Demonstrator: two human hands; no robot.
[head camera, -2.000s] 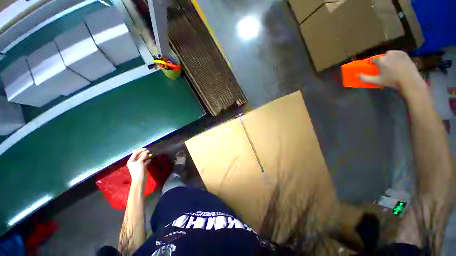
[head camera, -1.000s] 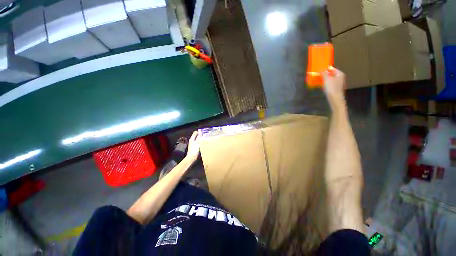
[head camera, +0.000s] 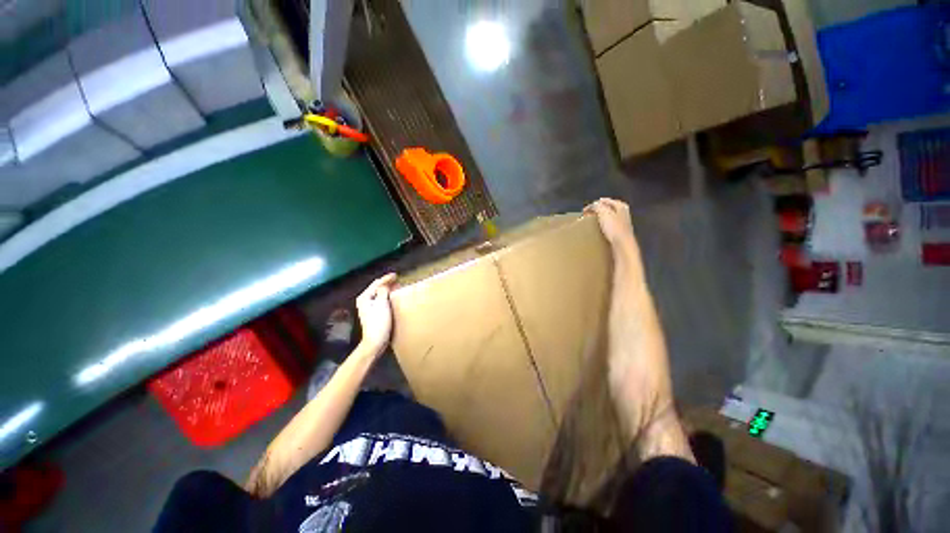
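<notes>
A closed brown shipping carton (head camera: 469, 344) stands right in front of me, its top flaps meeting at a dark centre seam. My left hand (head camera: 376, 314) grips its far left corner. My right hand (head camera: 613, 221) grips its far right corner. The fingertips of both hands are partly hidden behind the carton's far edge. The orange tape dispenser (head camera: 432, 176) lies on the stack of flat cartons (head camera: 401, 94) beyond the carton, with no hand on it.
The green conveyor belt (head camera: 208, 239) is at left, with white product boxes (head camera: 125, 89) along its far side. Scissors (head camera: 335, 127) stand in a holder at its end. A red plastic crate (head camera: 224, 383) is under the belt edge. Brown cartons (head camera: 693, 78) stand at the far right.
The orange dispenser has gone from my right hand to the flat-carton stack. My right hand has come down onto the carton's far right corner. My left hand, earlier off the carton, holds its left corner.
</notes>
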